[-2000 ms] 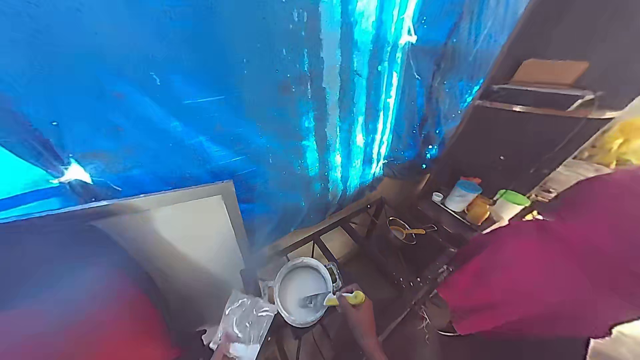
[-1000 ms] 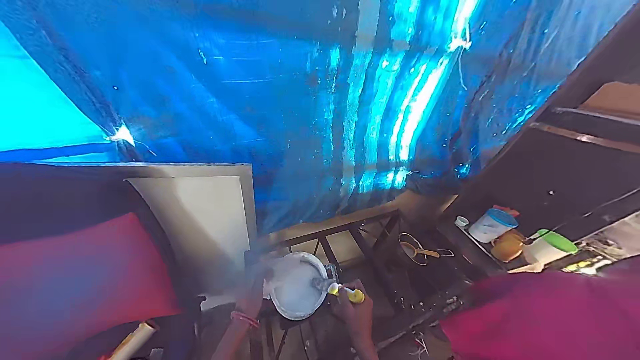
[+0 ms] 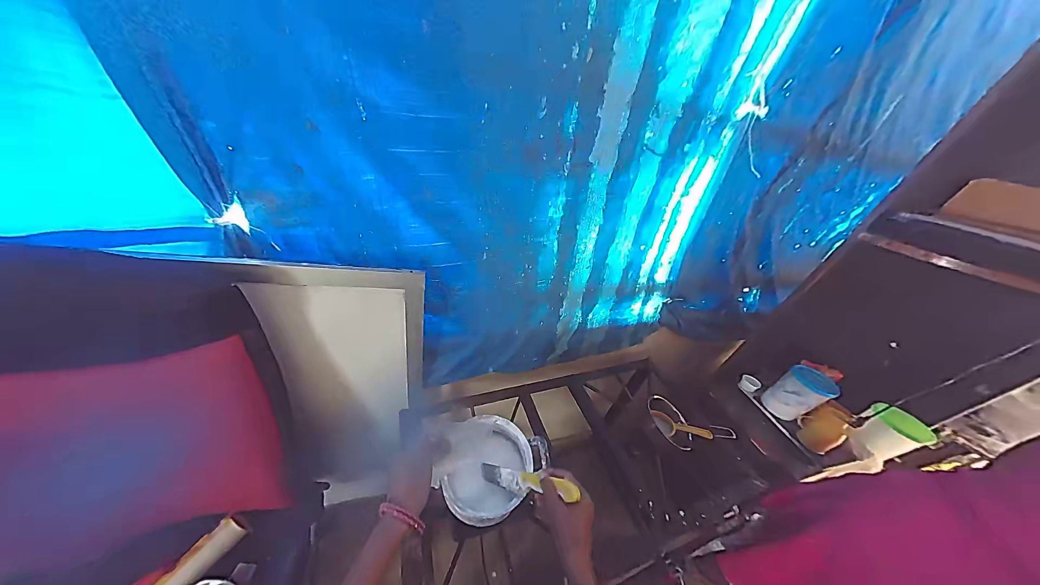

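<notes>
A round metal pot [image 3: 487,510] with pale, whitish contents stands on the dark slatted metal frame at the lower middle. My right hand [image 3: 562,505] grips the yellow handle of a flat-bladed tool [image 3: 508,478], like a spatula or scraper, whose blade is over the contents. At the pot's left rim is my left hand [image 3: 418,467], blurred by haze or motion, with a reddish bracelet [image 3: 402,516] on the wrist. Whether its fingers hold the rim or anything else cannot be made out.
Right of the pot lies a strainer with a yellow handle [image 3: 695,431]. Farther right stand a blue-lidded container [image 3: 800,392], a brown cup [image 3: 823,429] and a green-rimmed container [image 3: 894,426]. Blue tarpaulin [image 3: 487,203] hangs behind; a pale panel [image 3: 341,366] stands left.
Two seconds ago my left side held a clear plastic bag beside the pot; it is out of sight now. My left hand has come to the pot's left rim. The view has shifted.
</notes>
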